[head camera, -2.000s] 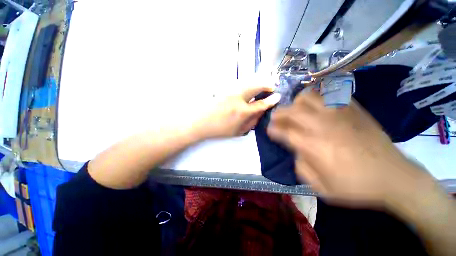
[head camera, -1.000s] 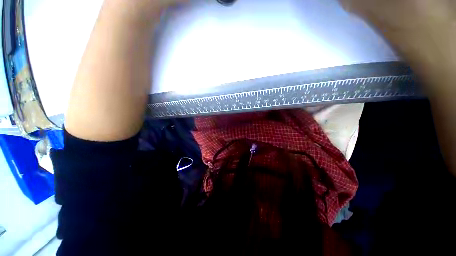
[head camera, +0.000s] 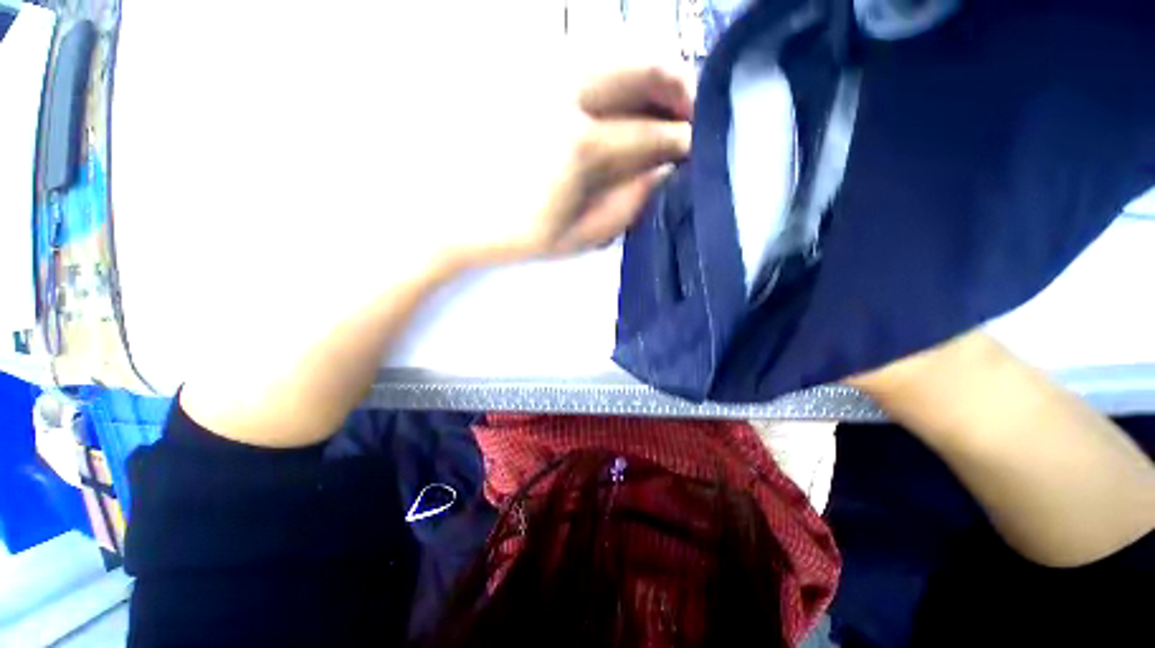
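A large navy garment (head camera: 937, 165) spreads over the right half of the table, with a doubled, stitched band at its left side and an opening where white shows through. My left hand (head camera: 621, 158) is at the garment's left edge, fingertips pinching the cloth. My right hand is hidden under or behind the garment; only the wrist and forearm show below the cloth. The needle area is mostly covered; a few small blurred metal parts show above my left fingertips.
A ruled measuring tape (head camera: 545, 395) runs along the front edge of the white table (head camera: 317, 152). A brown-taped edge (head camera: 95, 304) is at left, with a blue crate (head camera: 133, 430) below it. Red checked cloth (head camera: 659, 506) lies below the table edge.
The view has swung back up to the table after dipping to its front edge. The navy garment is now spread wider and covers the right side, where two seconds ago my right hand showed.
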